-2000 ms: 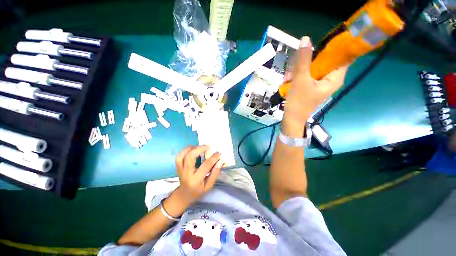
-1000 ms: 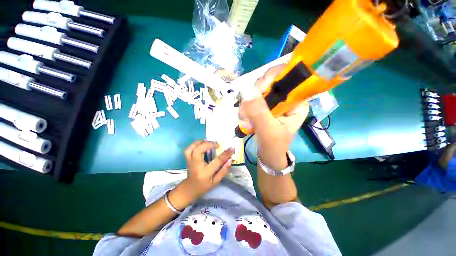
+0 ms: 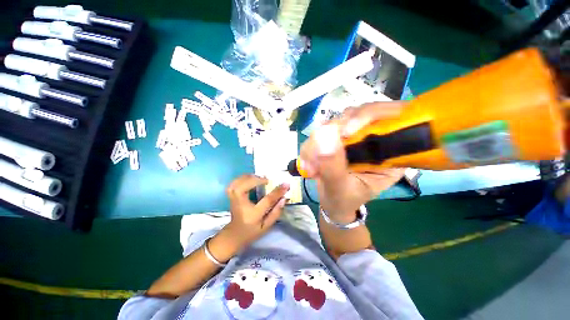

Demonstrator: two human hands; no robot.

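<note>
A white tripod leg assembly (image 3: pixel 219 79) spreads two arms up and outward from a hub, with a third part toward me. My right hand (image 3: pixel 340 156) is closed around the orange electric screwdriver (image 3: pixel 494 115). The tool lies nearly level, its dark nose beside the white part nearest me; I cannot tell if the tip touches it. My left hand (image 3: pixel 256 203) is at the near end of that part, thumb and fingers on its two sides. The hub sits on a pale yellowish fixture (image 3: pixel 270 192). A heap of small white inserts (image 3: pixel 177 139) lies left of the hub.
A black foam tray (image 3: pixel 103 137) at the left holds white handles with silver rods and plain white tubes. A crumpled clear bag (image 3: pixel 259 53) lies behind the hub. The screw feeder (image 3: pixel 381 59) stands behind my right hand. A person's blue sleeve (image 3: pixel 550 212) shows at far right.
The screwdriver first came down from the upper right to the near part, then its body swung from steeply raised to nearly level. My left hand stays at the near end.
</note>
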